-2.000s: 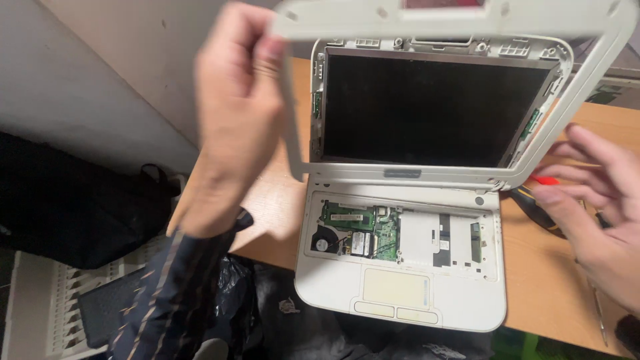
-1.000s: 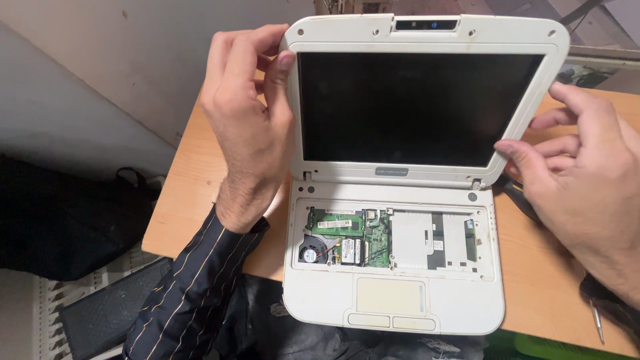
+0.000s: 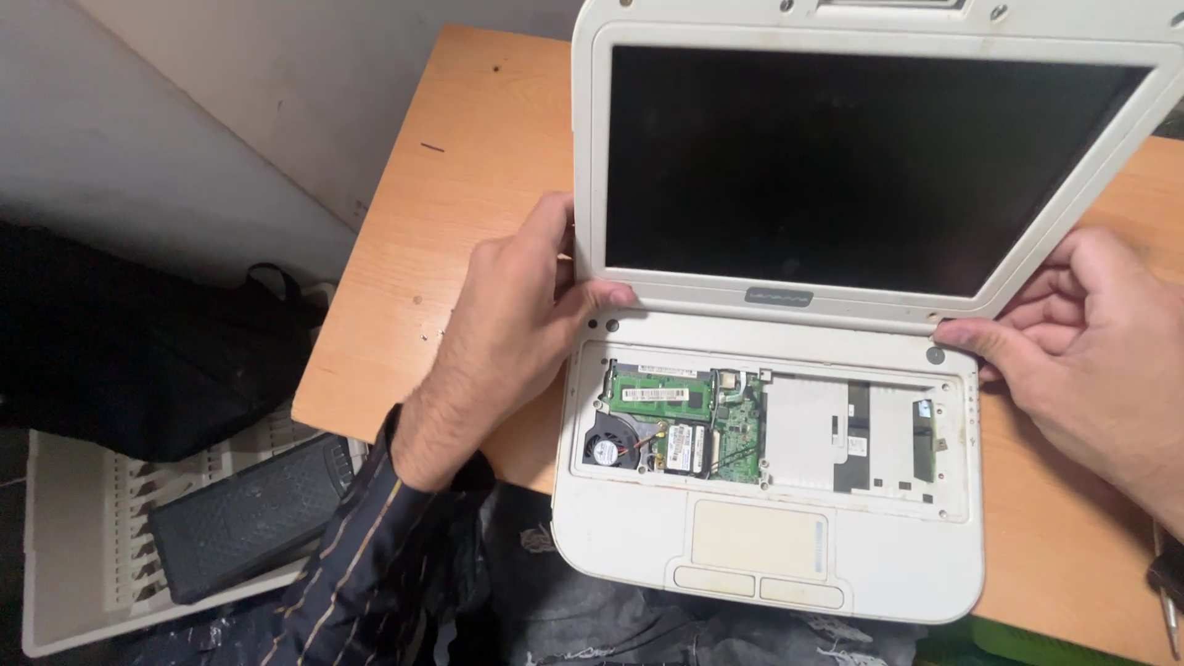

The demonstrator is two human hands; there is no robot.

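Note:
A small white laptop [image 3: 629, 546] stands unfolded, its keyboard opening showing a green memory module [image 3: 661, 396], a cooling fan [image 3: 610, 440] and bare circuit board. Around the dark screen [image 3: 832, 166] sits a white screen bezel [image 3: 684, 289]. My left hand [image 3: 504, 324] grips the bezel's lower left corner, thumb on its front and fingers behind the lid edge. At the lower right corner, by the hinge, my right hand [image 3: 1082, 361] presses its thumb to the bezel, with the other fingers curled behind and beside the lid.
The laptop rests on a wooden table [image 3: 388, 231] with tiny screws at its left. A white plastic tray [image 3: 65, 555] holding a black panel [image 3: 250, 518] lies lower left, below a black bag [image 3: 139, 342]. A thin metal tool [image 3: 1167, 601] is at the right edge.
The bezel was held away from the screen two seconds ago and now lies around it. Both hands have moved down the lid's sides to its lower corners. The view has moved closer.

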